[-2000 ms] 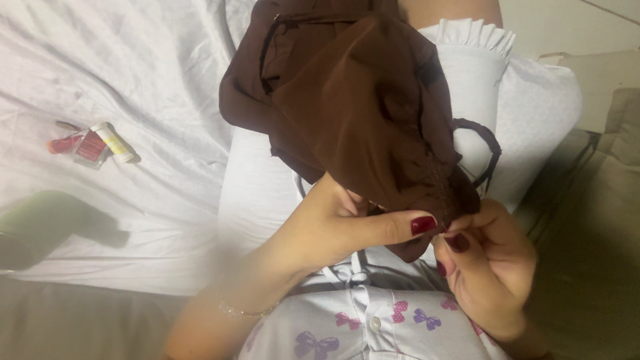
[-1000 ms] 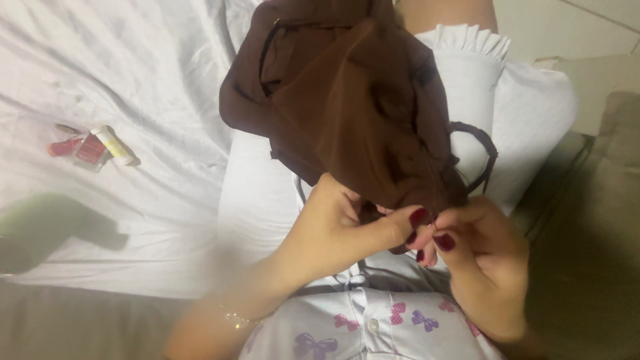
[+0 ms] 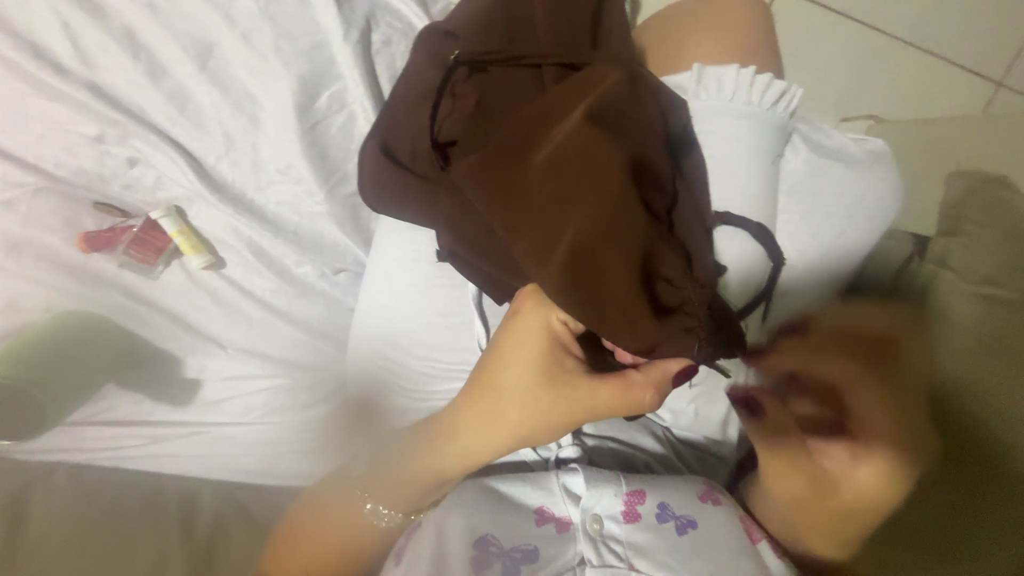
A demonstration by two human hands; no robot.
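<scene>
Brown fabric [image 3: 552,176], perhaps a garment, lies bunched across the lap, with a thin dark strap [image 3: 772,256] looping out on its right. My left hand [image 3: 560,376] pinches the lower edge of the cloth between thumb and fingers. Just right of the cloth's tip is my right hand [image 3: 832,424], blurred, its thumb and fingertips apart; whether it holds a thread or needle cannot be told. Some thin strands stick out at the gathered tip near the left thumb.
On the white sheet [image 3: 264,320] at left lie a small white-and-yellow tube [image 3: 186,236], a clear case with red contents [image 3: 146,244] and a pinkish-red item [image 3: 104,238]. A green object [image 3: 68,368] lies below them. Floor tiles [image 3: 904,56] show at upper right.
My right hand has moved away from the fabric's edge to the right, where both hands were together before. My left hand has kept its hold on the cloth.
</scene>
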